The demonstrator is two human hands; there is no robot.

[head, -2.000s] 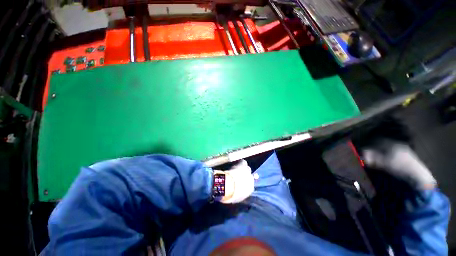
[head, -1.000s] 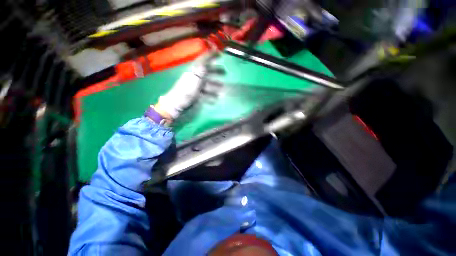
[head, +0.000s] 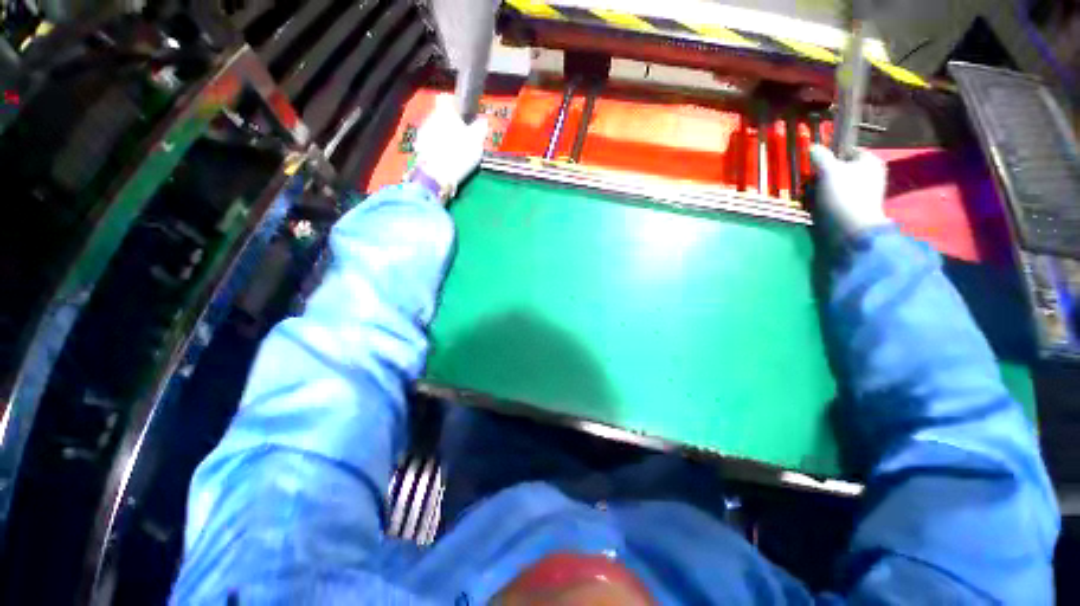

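A thin silver-grey metal frame (head: 645, 189) has its near bar along the far edge of the green bench top (head: 640, 308). Its side bars run up and away from me, and the red surface shows through it. My white-gloved left hand (head: 450, 148) grips its left side bar near the corner. My white-gloved right hand (head: 853, 189) grips its right side bar. My fingers are partly hidden behind the bars. The frame's far end is not clearly visible.
Red matting (head: 640, 133) with dark rails (head: 577, 118) lies beyond the bench. A yellow-black striped edge (head: 711, 30) runs behind it. Dark racks with curved-looking rails (head: 154, 237) stand at left. A keyboard (head: 1024, 154) is at far right.
The frame, earlier slanting across the bench, now lies at its far edge. My left hand, earlier open over the bench, now grips it. My right hand has come in from the lower right.
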